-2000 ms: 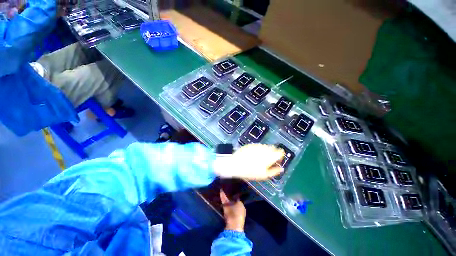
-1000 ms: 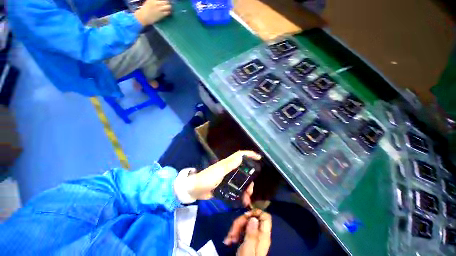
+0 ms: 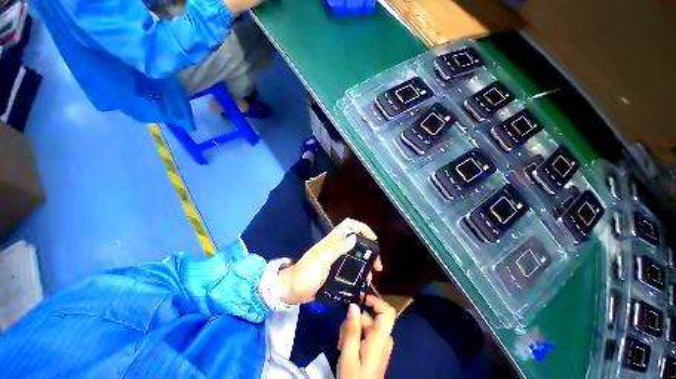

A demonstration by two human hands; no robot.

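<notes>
My left hand (image 3: 315, 268) holds a black device housing (image 3: 347, 274) over my lap, its face with a pale square outline turned up. My right hand (image 3: 367, 337) is at the unit's lower edge, thumb and fingertips pinched together there. A small thin dark part seems to be between the fingertips, but it is hard to see. A clear blister tray (image 3: 461, 250) on the green bench holds several black units. Its near pocket (image 3: 528, 265) shows only a fainter unit shape.
A second blister tray (image 3: 604, 296) of units lies at the right. A small blue item (image 3: 539, 350) is near the bench edge. A blue bin (image 3: 350, 6) and cardboard sheet (image 3: 437, 22) are farther back. A person in blue (image 3: 141, 52) sits at upper left. An open cardboard box (image 3: 317, 198) is below.
My left hand has taken a unit from the tray's near pocket to over my lap. My right hand has moved up to the unit's lower edge. The view has shifted.
</notes>
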